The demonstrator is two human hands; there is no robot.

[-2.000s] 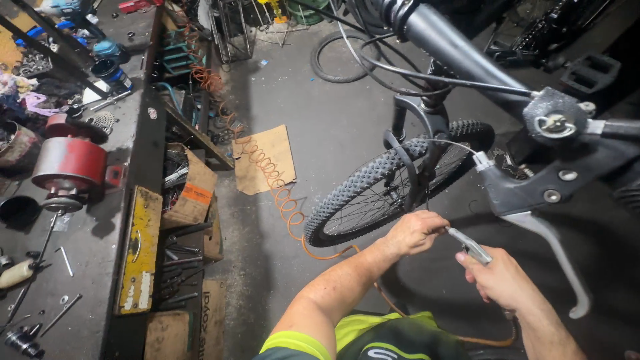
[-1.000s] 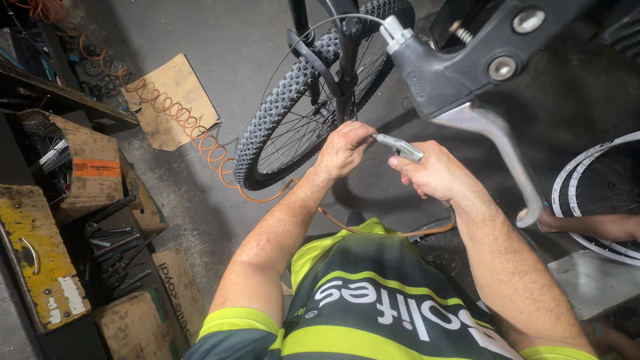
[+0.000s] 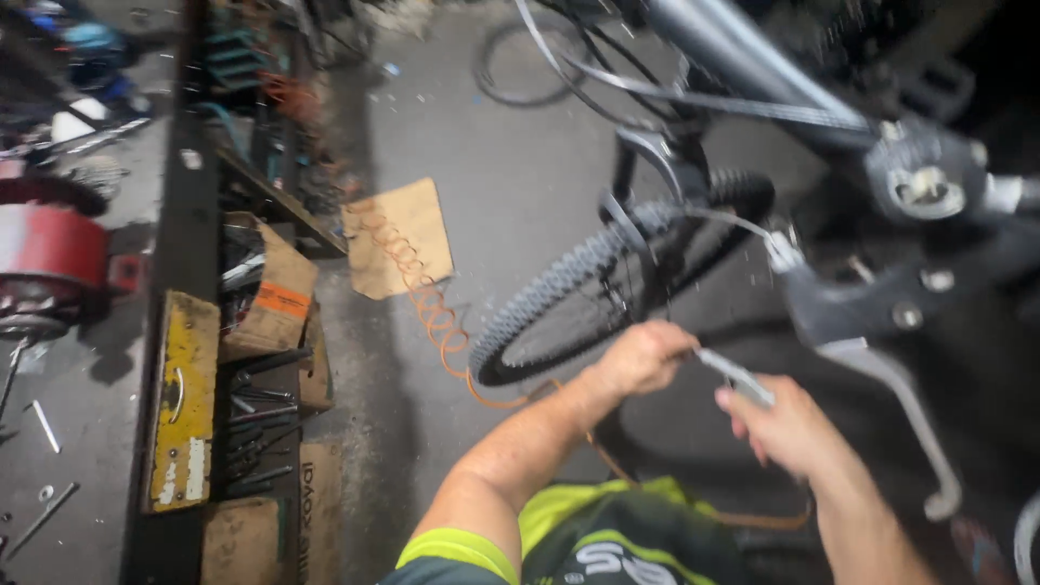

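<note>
My right hand [image 3: 780,418] is closed around a silver air blow gun [image 3: 735,375], whose narrow end points left. At that end is my left hand [image 3: 650,357], fingers bent together; whether they grip the nozzle or something small is too blurred to tell. An orange coiled air hose [image 3: 418,284] runs from the upper left past the wheel and under my arms towards my right hand. Just beyond my hands stands a bicycle's front wheel with a knobby tire [image 3: 552,284], in a dark fork [image 3: 662,166]. A silver brake lever [image 3: 902,390] hangs right of my right hand.
On the left, a workbench [image 3: 114,431] carries a red motor-like machine [image 3: 53,260] and loose tools. Beside it are a yellow drawer front [image 3: 185,398] and cardboard boxes [image 3: 280,301]. A flat cardboard piece [image 3: 406,211] lies on the floor. The bicycle frame tube [image 3: 747,65] crosses the upper right.
The view has swung back left, bringing the workbench into sight again. My hands stay close together at the silver tool, beside the wheel.
</note>
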